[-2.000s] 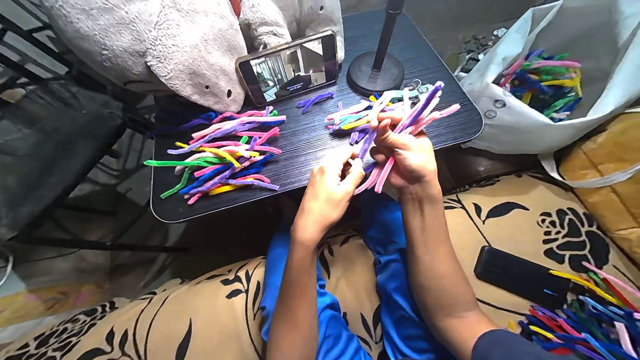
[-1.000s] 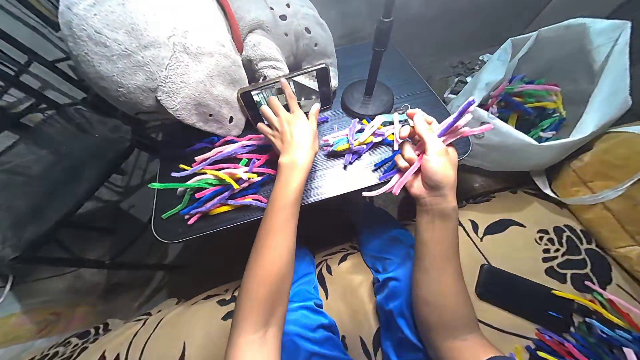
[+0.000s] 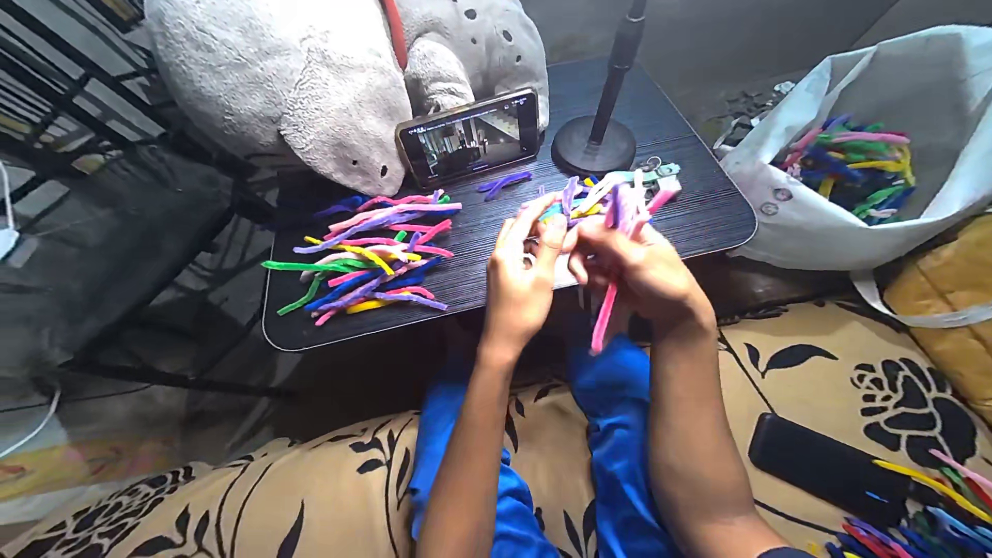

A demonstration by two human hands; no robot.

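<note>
My right hand (image 3: 639, 267) is closed on several fuzzy chenille stems (image 3: 604, 318), pink and purple, one pink end hanging down below the palm. Beside it, my left hand (image 3: 523, 271) has its thumb and fingertips bent together near the held stems; whether it pinches one is hidden. Behind both hands a mixed pile of chenille stems (image 3: 590, 208) lies on the dark table (image 3: 496, 225). To the left spreads a larger pile of twisted colourful stems (image 3: 372, 263). Two short purple stems (image 3: 504, 184) lie in front of the propped phone (image 3: 469, 139).
A grey plush toy (image 3: 341, 93) sits behind the phone, beside a round black stand base (image 3: 594, 146). At right, a white bag (image 3: 829, 232) holds more stems. On the patterned sofa lie a black phone-like object (image 3: 821, 465) and a heap of stems (image 3: 922, 535).
My left hand was on the propped phone's screen a second ago and has come back beside my right hand. My right hand has moved left and still holds its stems.
</note>
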